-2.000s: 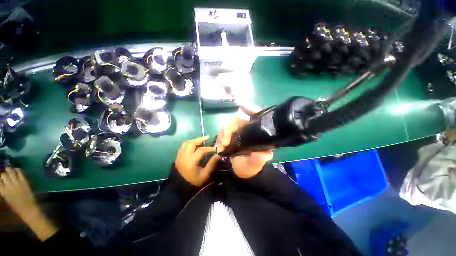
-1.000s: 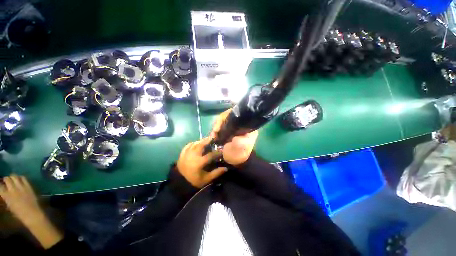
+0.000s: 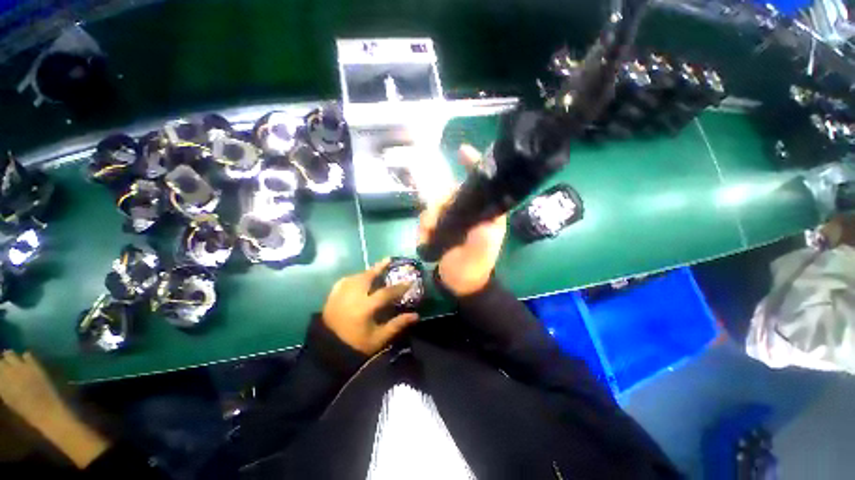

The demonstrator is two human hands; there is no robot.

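My left hand (image 3: 361, 309) holds a round black and silver unit (image 3: 405, 284) at the bench's front edge. My right hand (image 3: 469, 248) grips a black electric screwdriver (image 3: 502, 178), tilted, its lower end up and right of the unit and apart from it. Part of my right hand is hidden behind the screwdriver. A white box (image 3: 380, 159) with compartments stands just behind my hands; glare washes out its right side. A single black unit with a bright top (image 3: 553, 213) lies right of the screwdriver.
Several waiting units (image 3: 192, 190) lie in a loose cluster at left on the green bench (image 3: 647, 202). Dark stacked units (image 3: 647, 98) stand at back right. A blue bin (image 3: 647, 328) is below the bench edge at right. Another person's hand (image 3: 42, 403) is at lower left.
The screwdriver has lifted off the unit, which now shows in my left hand. My right hand has moved slightly right and up. The single unit at right, hidden two seconds ago, is visible.
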